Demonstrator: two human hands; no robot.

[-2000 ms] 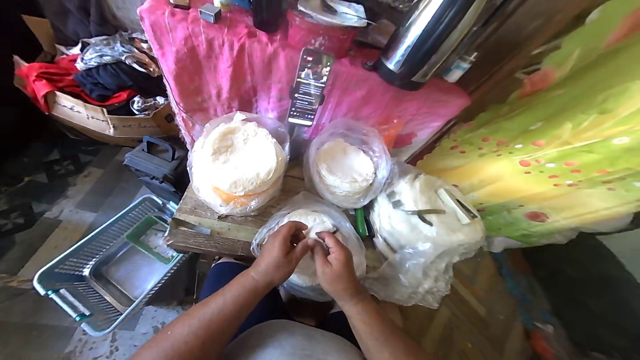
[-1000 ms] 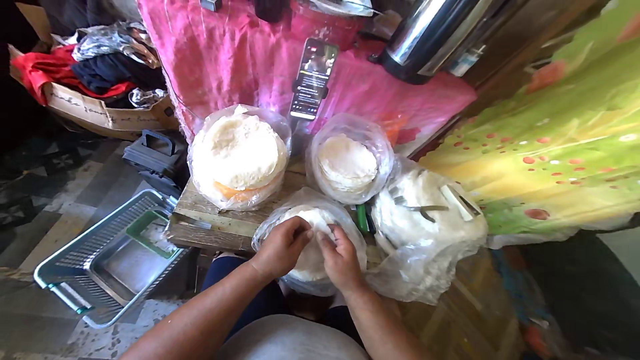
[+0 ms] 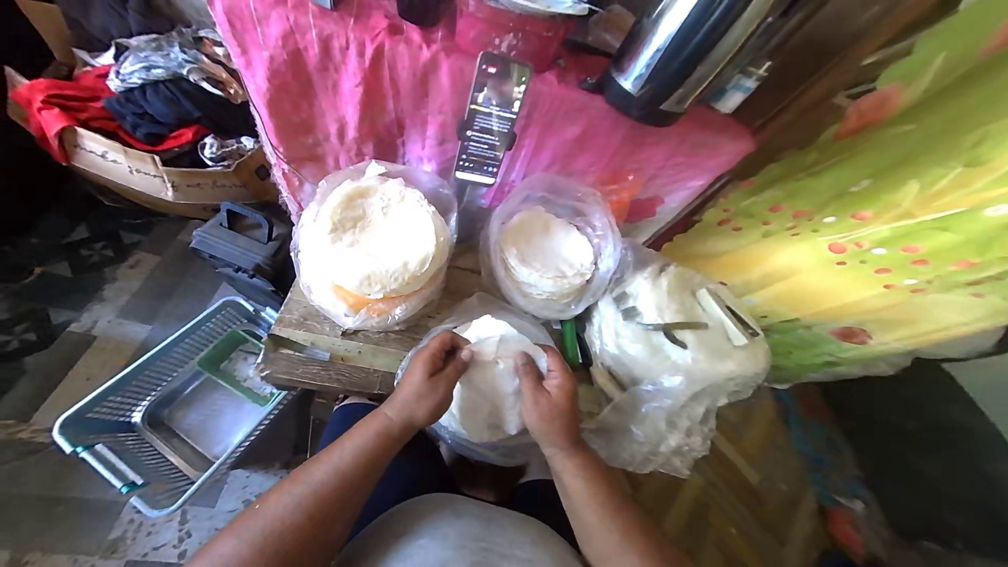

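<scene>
Between my hands is a thin round white wrapper sheet (image 3: 498, 351), raised at its upper part over a stack of white rounds (image 3: 482, 405) in a clear plastic bag. My left hand (image 3: 431, 378) pinches its left side between thumb and fingers. On the right side, my right hand (image 3: 549, 394) grips it, thumb on top. Behind stand a tall bagged stack of white rounds (image 3: 378, 236) with orange near its base, and a smaller bagged stack (image 3: 547, 252). A large bagged white mass (image 3: 669, 323) at the right bears dark and white strips.
The wooden bench (image 3: 339, 354) holds the bags. A green-handled tool (image 3: 570, 340) lies right of my hands. Behind are a phone (image 3: 492, 118) on a holder, a pink cloth (image 3: 354, 87) and a metal flask (image 3: 677, 59). A plastic basket (image 3: 102, 394) with a metal tray stands at the left.
My hands have moved apart, and the white sheet now shows spread between them. Earlier they were close together over the same bagged stack.
</scene>
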